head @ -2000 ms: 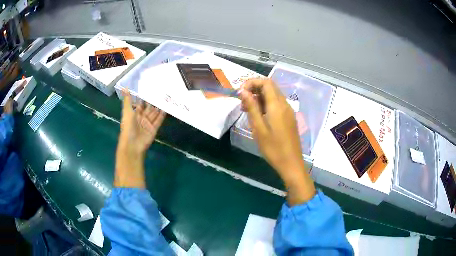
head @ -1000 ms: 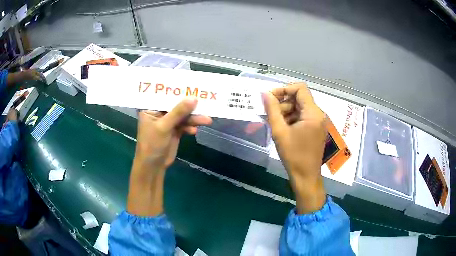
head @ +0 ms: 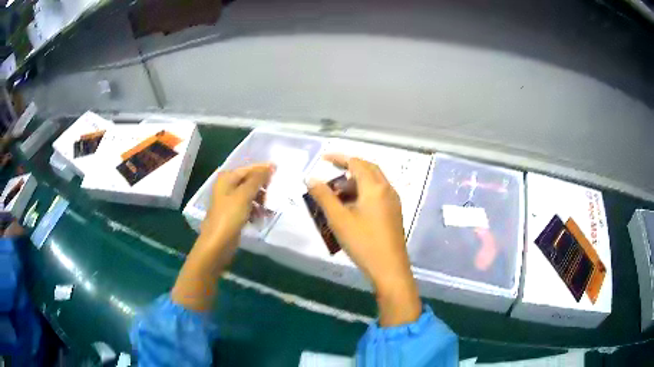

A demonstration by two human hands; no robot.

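My left hand point(head: 228, 211) is over an open box base with a translucent cover point(head: 247, 154), its fingertips drawn together. My right hand point(head: 369, 222) is over a white box lid point(head: 405, 168) and partly hides its dark and orange device picture; its thumb and index finger are near each other. A white patch, possibly a barcode label point(head: 290, 156), shows between the hands on the base. Blur hides whether either hand holds anything small. Another base point(head: 448, 261) carries a white label point(head: 465, 216).
A white lid point(head: 534, 294) stands at the right, with a partial box point(head: 645, 244) beyond it. Boxes point(head: 133, 191) stand at the left. A grey wall point(head: 358, 79) runs behind. A coworker's blue sleeve point(head: 18, 287) shows at left. Paper scraps point(head: 63, 292) lie on the green surface.
The lid with the "I7 Pro Max" side is no longer held up; my hands have let it go and come lower. A picture-topped box now stands further left. The view has shifted.
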